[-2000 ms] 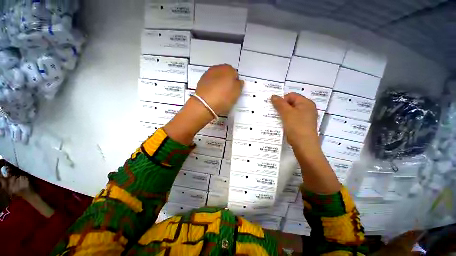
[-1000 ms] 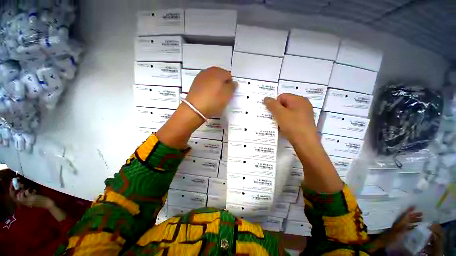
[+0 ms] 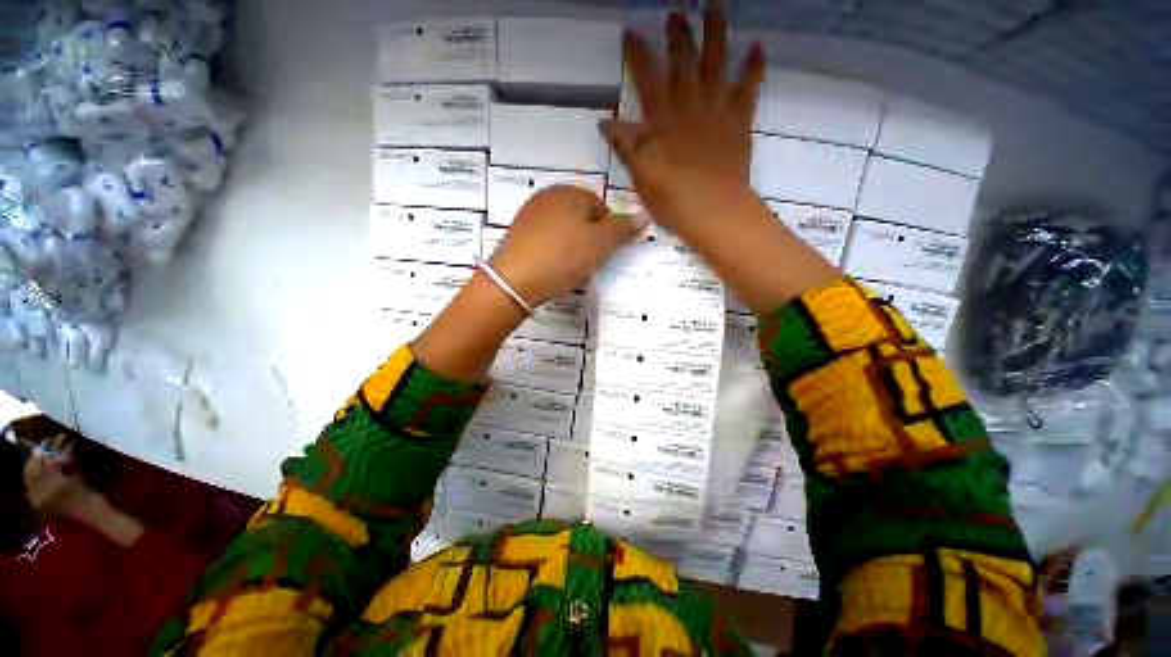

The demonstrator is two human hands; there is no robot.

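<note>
Small white cartons lie edge to edge in rows; many bear a dot and fine print, while several at the top are blank. A flexible white label strip with a repeating column of dots and print hangs over the middle column. My left hand pinches the top end of the strip between thumb and fingertips. My right hand lies palm down, fingers spread, over the cartons at the top of the middle column and covers them. Whether a label lies under it is hidden.
A heap of white adapters lies at the left. A clear bag of black cables lies at the right. A person in red is at the lower left. Part of another person's hand shows at the lower right.
My right hand has left the strip's right edge, moved up and opened flat over the top cartons. My left hand still holds the strip. The view has shifted slightly.
</note>
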